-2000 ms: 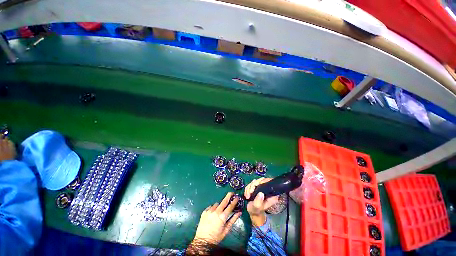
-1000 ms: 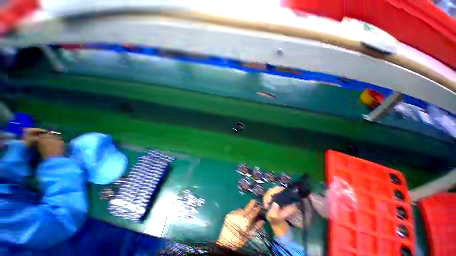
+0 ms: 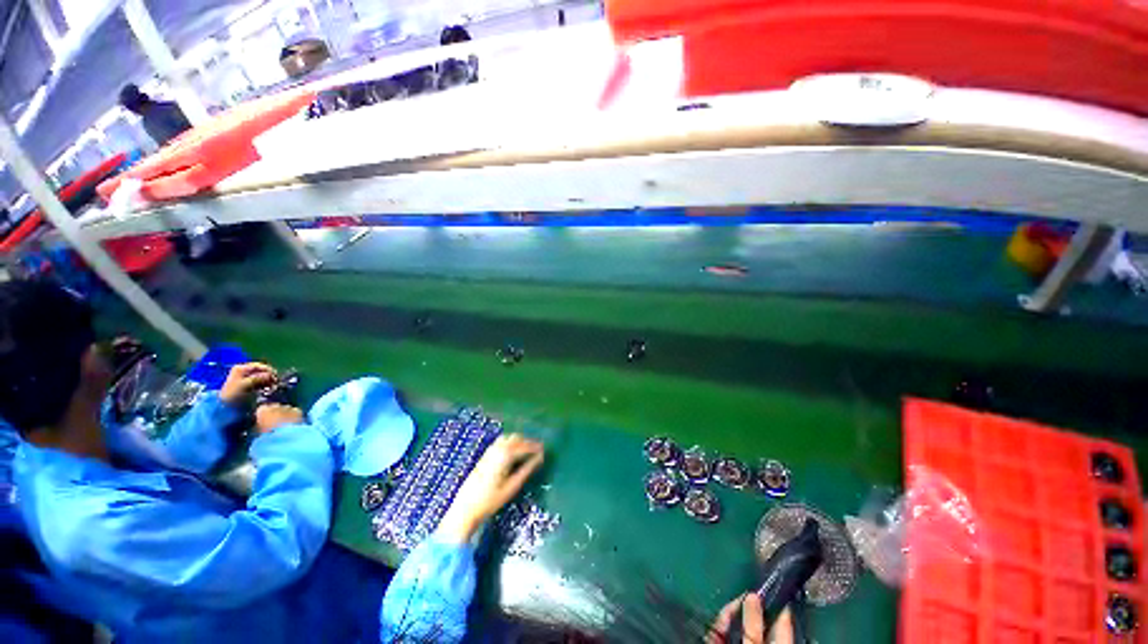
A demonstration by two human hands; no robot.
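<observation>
My right hand [image 3: 759, 621], cut off by the bottom edge, is closed around a black electric screwdriver [image 3: 791, 566]. The screwdriver lies over a round patch of tiny grey screws [image 3: 833, 576]. My left hand [image 3: 501, 476] is at the right edge of the stacked ribbed metal parts [image 3: 437, 483], above loose silver pieces [image 3: 529, 533]. Its fingers are blurred, and I cannot tell if they hold anything. Several round black-and-metal units [image 3: 696, 467] sit in a cluster on the green bench between my hands.
A red pocketed tray [image 3: 1007, 510] with round units stands at right, a clear plastic bag [image 3: 938, 510] on its left edge. The green belt [image 3: 573, 371] carries spaced units beyond. A person in light blue [image 3: 189, 528] works at left, near a blue cap [image 3: 363, 428]. A white-framed shelf [image 3: 705, 176] crosses above.
The view has swung left and up. My left hand has left the unit beside the screwdriver and moved left to the metal parts. My right hand with the screwdriver has moved nearer the bottom edge.
</observation>
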